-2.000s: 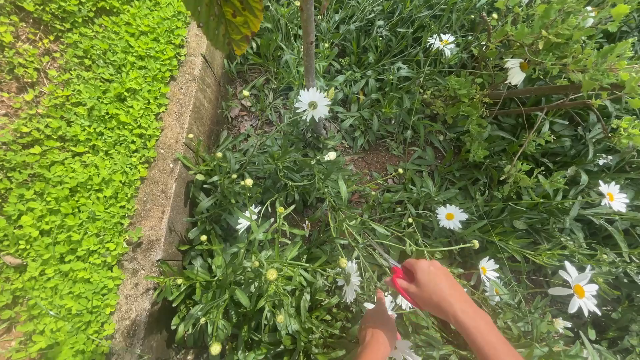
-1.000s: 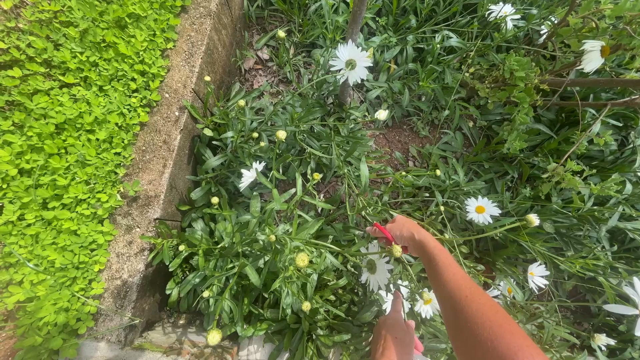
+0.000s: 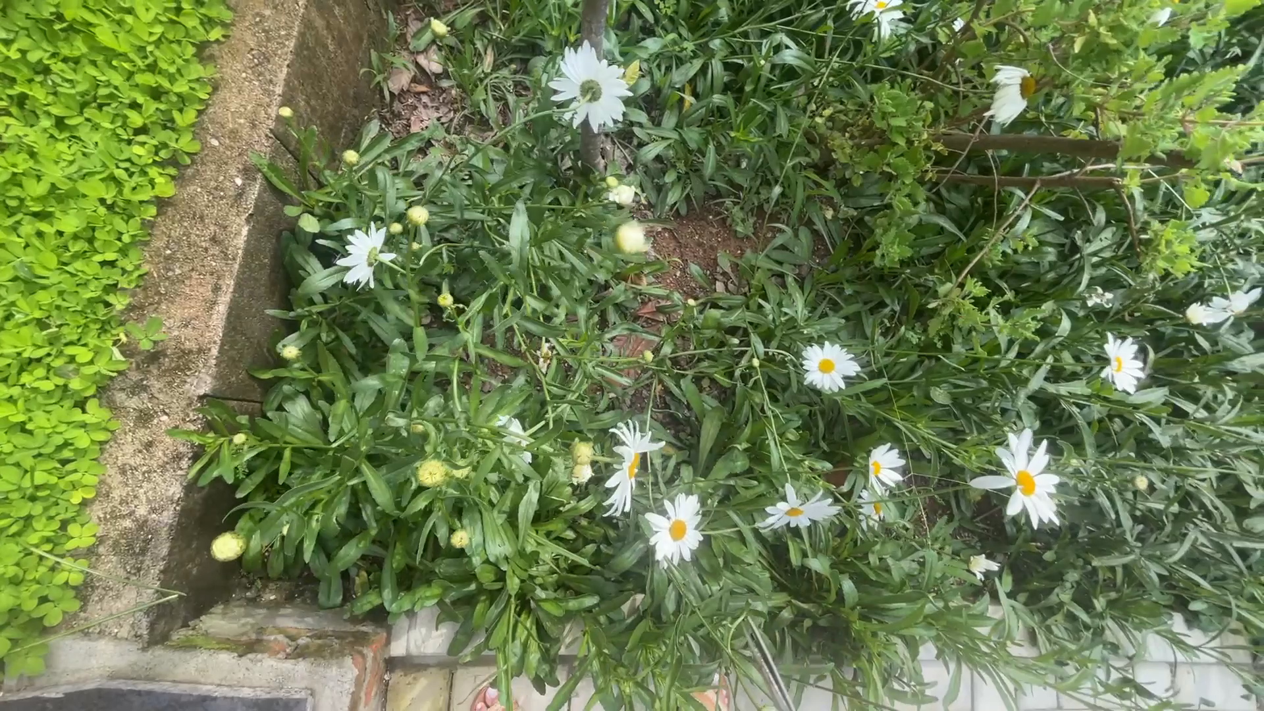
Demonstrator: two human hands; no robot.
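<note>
Neither of my hands shows in the head view. Thin metal blades [image 3: 770, 667], seemingly of scissors, reach in from the bottom edge among the leaves; whatever holds them is out of frame. Above them, a white daisy with a yellow centre [image 3: 676, 530] faces up, beside a tilted daisy [image 3: 628, 468]. Another daisy [image 3: 827, 366] is open farther up, and a large one [image 3: 1025, 480] stands at the right. A daisy seen from its back [image 3: 590, 89] is near the top, in front of a thin trunk. Round pale buds [image 3: 432, 473] dot the plants at left.
A concrete border [image 3: 168, 346] separates the bed from bright green ground cover [image 3: 59, 296]. Pale paving [image 3: 425, 637] runs along the bottom, with bits of skin, apparently feet, at the edge. A thin trunk [image 3: 592, 148] rises at the top, and woody branches [image 3: 1066, 146] cross the upper right.
Both hands and the red-handled scissors were among the daisies at lower centre; the hands have left the view, and only metal blades show at the bottom edge.
</note>
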